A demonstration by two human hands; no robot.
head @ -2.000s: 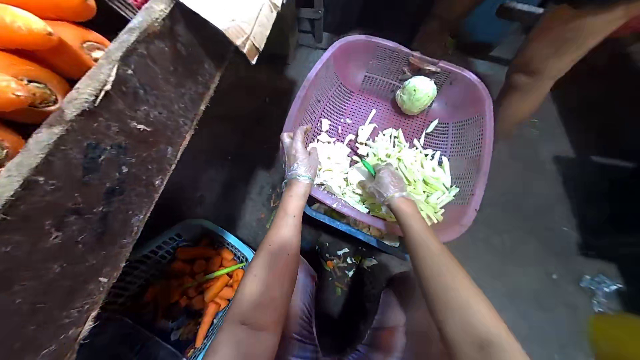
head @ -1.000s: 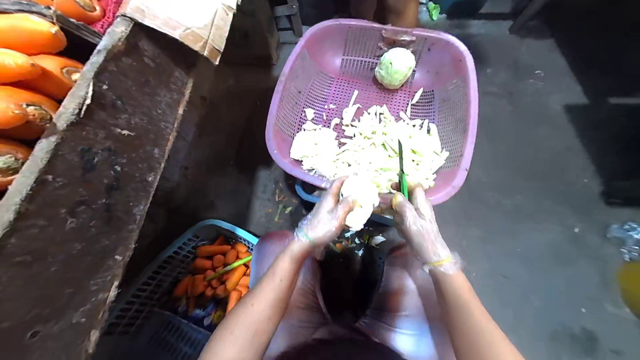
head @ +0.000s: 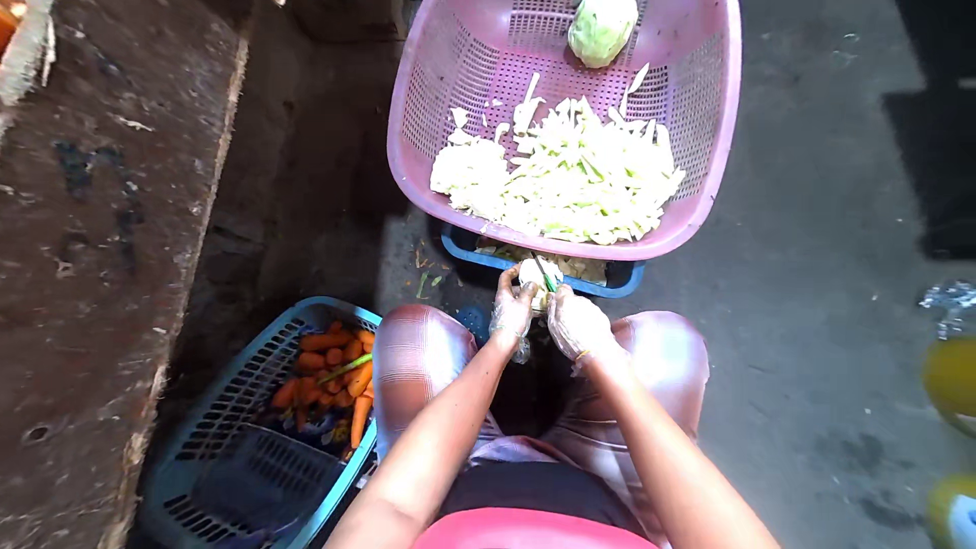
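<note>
Between my knees, my left hand (head: 512, 306), in a clear plastic glove, holds a pale piece of cabbage (head: 534, 273). My right hand (head: 577, 324), gloved too, grips a green-handled knife (head: 547, 279) whose blade lies against the piece. Just beyond my hands stands a pink plastic basket (head: 724, 145) with a heap of cut cabbage strips (head: 587, 179) at its near side and a whole cabbage (head: 602, 30) at its far side. Under its near rim is a blue container (head: 629, 284) with pale leafy scraps (head: 583, 268).
A blue plastic basket (head: 248, 351) of carrots (head: 354, 374) sits on the floor at my left. Beside it a worn wooden surface (head: 107, 252) runs along the left edge. Crumpled clear plastic (head: 949, 296) and yellow objects (head: 953, 377) lie at the far right.
My hands were over the pink basket's heap two seconds ago and are now nearer my body, between my knees. The cabbage piece has come along in my left hand. The view has shifted.
</note>
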